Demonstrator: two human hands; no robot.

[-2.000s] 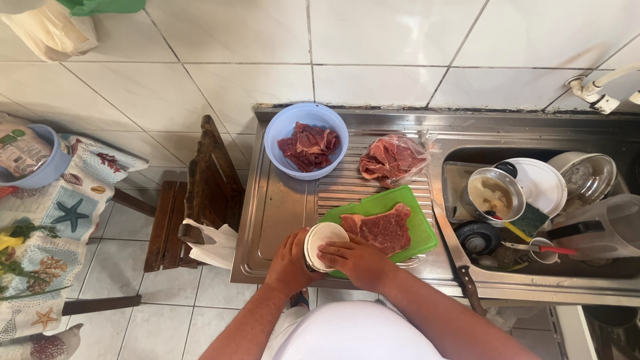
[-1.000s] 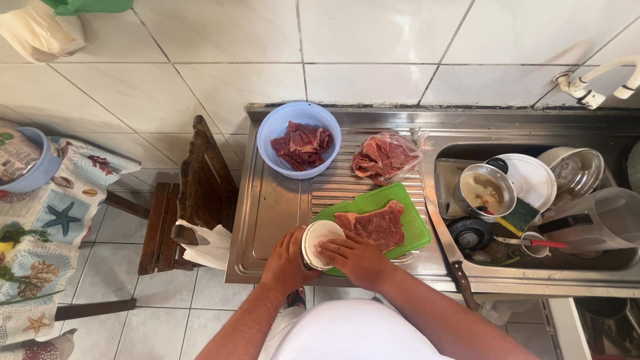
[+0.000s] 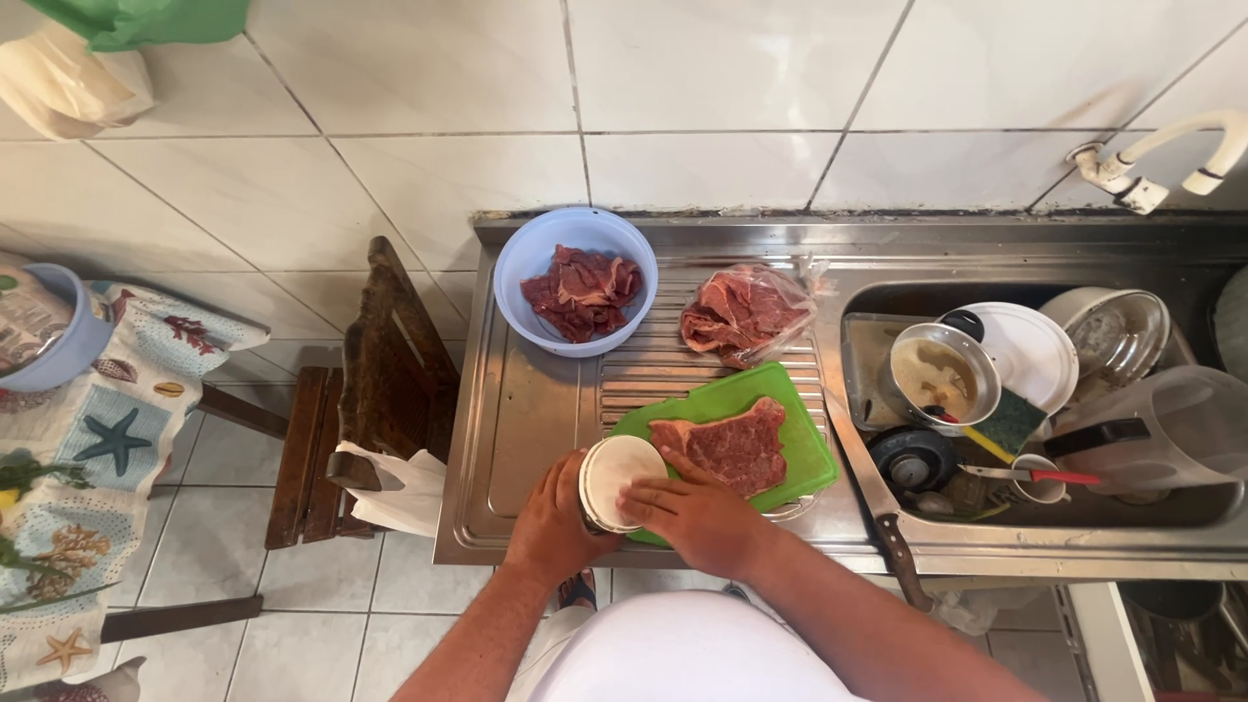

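Note:
My left hand (image 3: 556, 522) is wrapped around the side of a round tub with a whitish top (image 3: 622, 476), at the front edge of the steel drainboard. The fingers of my right hand (image 3: 697, 512) lie on that top. Just right of the tub, a slab of raw beef (image 3: 736, 448) rests on a green cutting board (image 3: 811, 458). Behind them stand a blue plastic bowl (image 3: 512, 302) with cut raw meat (image 3: 585, 292) in it and a clear plastic bag of raw meat (image 3: 746, 312). What the tub holds is hidden.
A large kitchen knife (image 3: 882, 517) lies across the front rim between drainboard and sink. The sink (image 3: 1033, 531) holds a pot (image 3: 944, 375), a clear pitcher (image 3: 1160, 429), a red-handled knife (image 3: 1033, 475) and other dishes. A wooden chair (image 3: 390, 361) stands left, near a cloth-covered table (image 3: 112, 439).

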